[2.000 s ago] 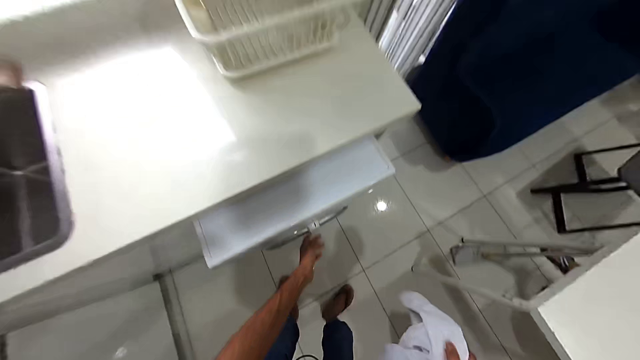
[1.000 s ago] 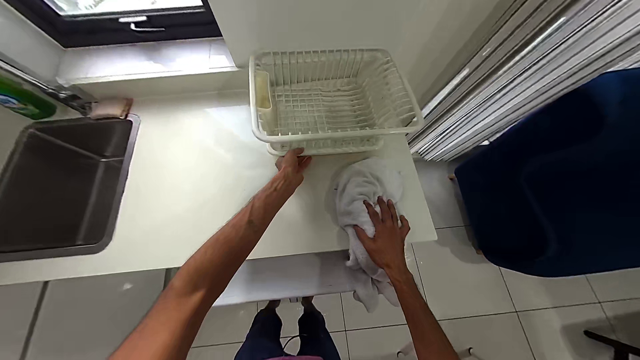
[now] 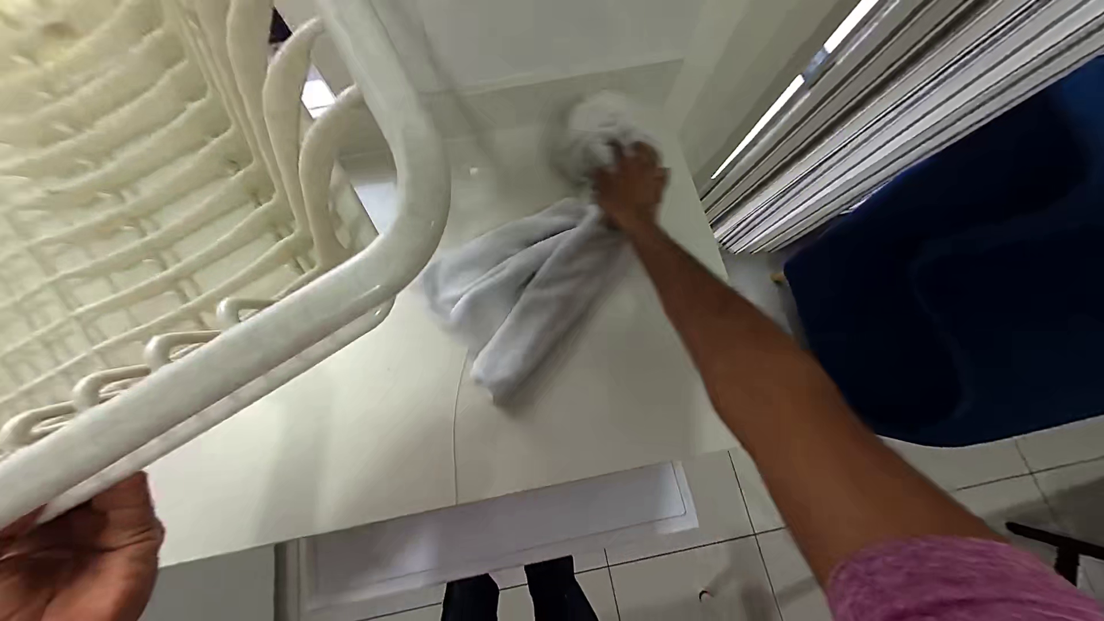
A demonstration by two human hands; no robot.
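A cream plastic dish rack (image 3: 259,345) is held up and tilted close to the camera at the left. My left hand (image 3: 82,552) grips its lower rim at the bottom left; part of that hand is cut off by the frame. My right hand (image 3: 634,185) presses a light grey cloth (image 3: 535,297) onto the far right part of the white countertop (image 3: 595,388). The cloth's bunched end is under and beyond my fingers, blurred, and its loose part trails toward the left over the counter.
Below the counter's front edge an open white drawer (image 3: 509,535) sticks out, with my legs just in front of it. A wall stands behind the counter. Pale vertical blinds (image 3: 862,112) and a dark blue covered item (image 3: 966,276) are at the right, above a tiled floor.
My left hand has lifted the dish rack off the counter and toward the camera, to the left. My right hand has moved with the cloth to the counter's far part, near the wall.
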